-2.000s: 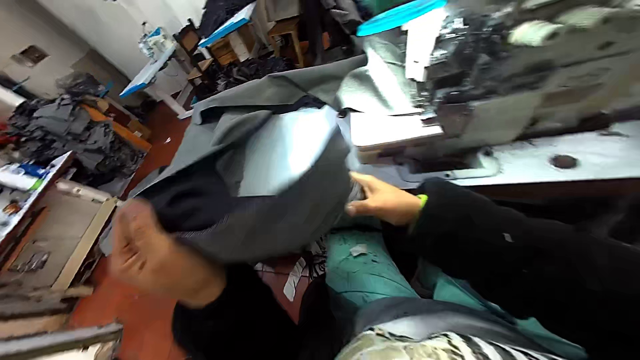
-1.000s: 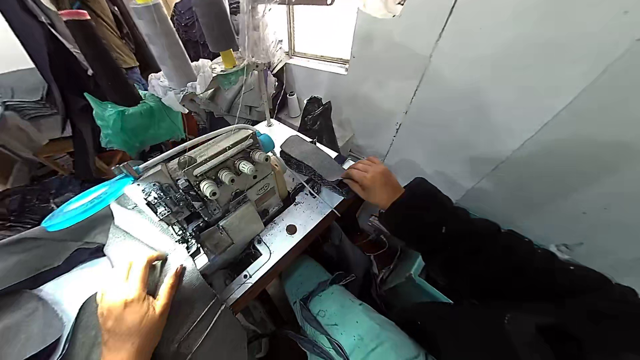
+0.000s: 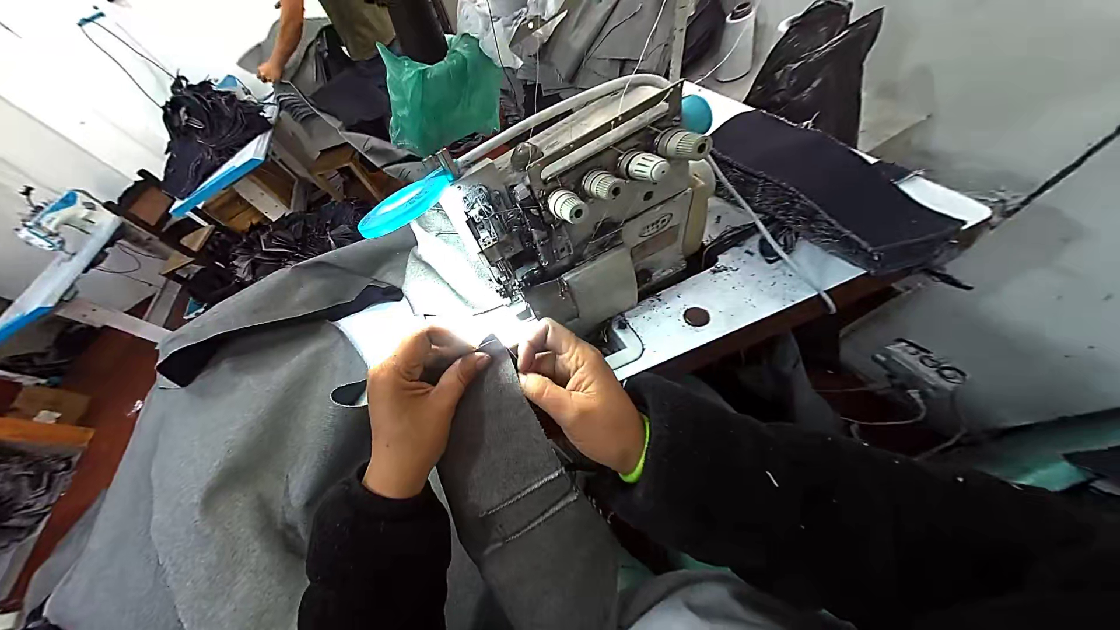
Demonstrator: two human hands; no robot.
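Both my hands meet at the top end of a grey fabric strip (image 3: pixel 512 472) with two stitched lines across it. My left hand (image 3: pixel 416 402) pinches its left corner between thumb and finger. My right hand (image 3: pixel 577 394) grips the right corner, fingers curled. Just beyond my fingertips is the brightly lit presser area of an overlock sewing machine (image 3: pixel 586 219), whose needle is lost in glare. A large grey cloth piece (image 3: pixel 245 455) drapes over the table's left side and down beside my left arm.
A stack of dark fabric pieces (image 3: pixel 831 179) lies on the white machine table (image 3: pixel 735 280), right of the machine. A blue ring-shaped tray (image 3: pixel 404 206) juts out at its left. Behind hang a green plastic bag (image 3: pixel 442 92) and, further left, a person's arm (image 3: pixel 284 39) over cloth.
My right hand has moved from the dark pieces at the table's right end to the machine's front, where it now holds the grey strip beside my left hand. The view has turned left.
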